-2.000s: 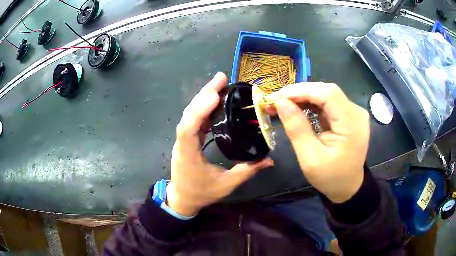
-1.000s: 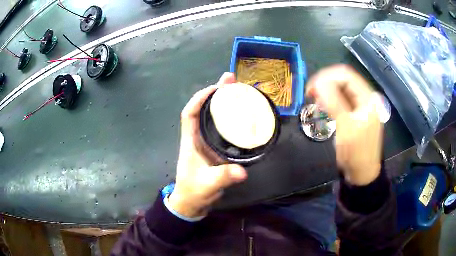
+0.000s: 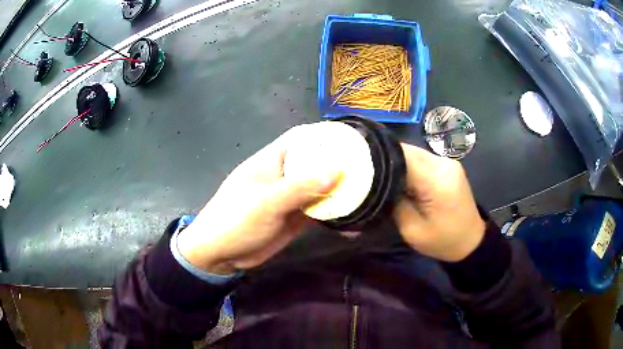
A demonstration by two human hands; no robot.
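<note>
A black round lamp housing (image 3: 388, 163) is held between my two hands, over the bench edge in front of me. A white disc-shaped circuit board (image 3: 335, 153) covers its open face, which is turned left and up. My left hand (image 3: 256, 198) grips the board and housing from the left, its thumb lying on the white disc. My right hand (image 3: 437, 204) holds the housing from the right, its fingertips hidden behind it. The red and black wires of this unit are hidden.
A blue bin (image 3: 420, 82) of yellow sticks stands beyond my hands. A silver disc (image 3: 449, 131), a white disc (image 3: 536, 113) and a plastic bag (image 3: 567, 75) lie at right. Wired lamp units (image 3: 95, 107) lie at left by a pale rail. A blue tank (image 3: 567, 245) is below right.
My right hand has come back from beside the silver disc and taken hold of the housing. My left thumb has moved onto the white disc, and the housing has turned to face left.
</note>
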